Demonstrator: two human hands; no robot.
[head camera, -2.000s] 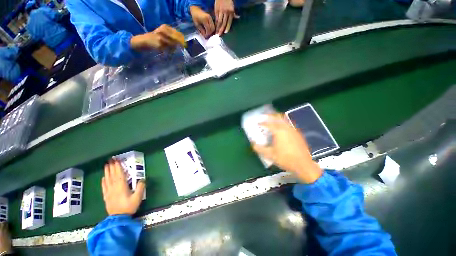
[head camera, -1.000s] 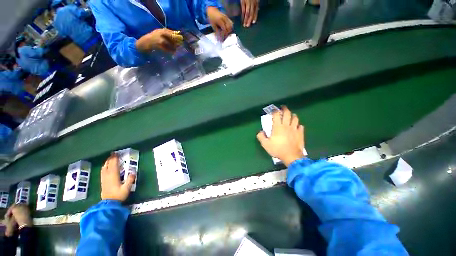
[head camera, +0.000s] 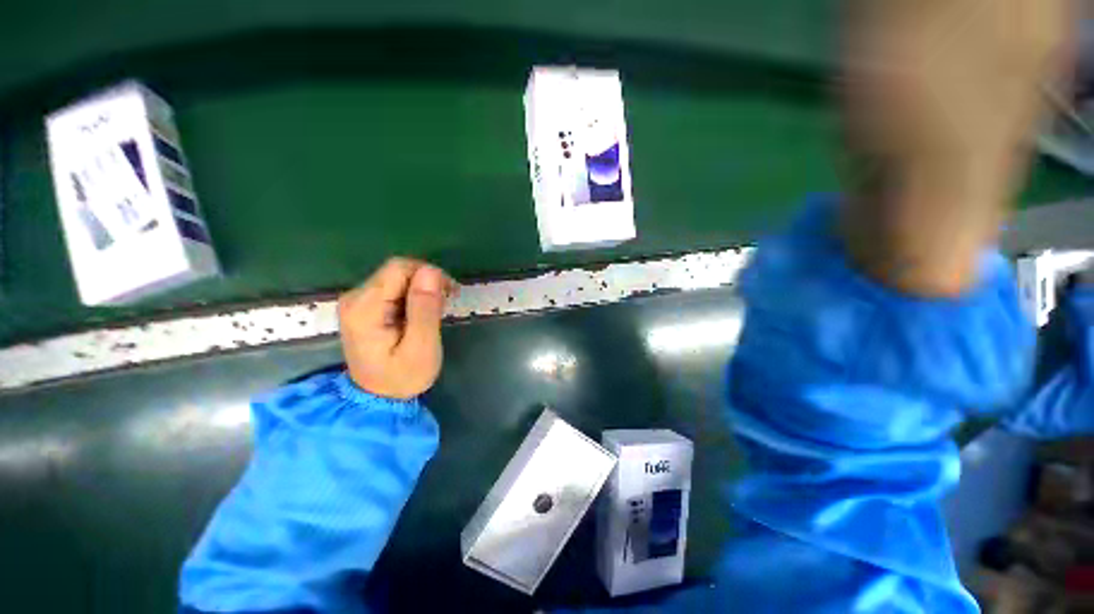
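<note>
A white phone box lies on the green conveyor belt at the left. A second phone box lies on the belt near the middle. My left hand is over the chipped rail between them, fingers curled in, with nothing visible in it. My right hand is raised at the upper right, large and badly blurred; whether it holds anything cannot be told. On the bench, a white box part with a round dark mark lies tilted against an upright-facing phone box.
The white chipped side rail runs between the belt and the glossy dark green bench. At the right edge are a white printed box and another blue sleeve.
The view has swung, and the worker opposite is out of it. My left hand has left the box it was on and curled. My right hand has lifted off the white item on the belt.
</note>
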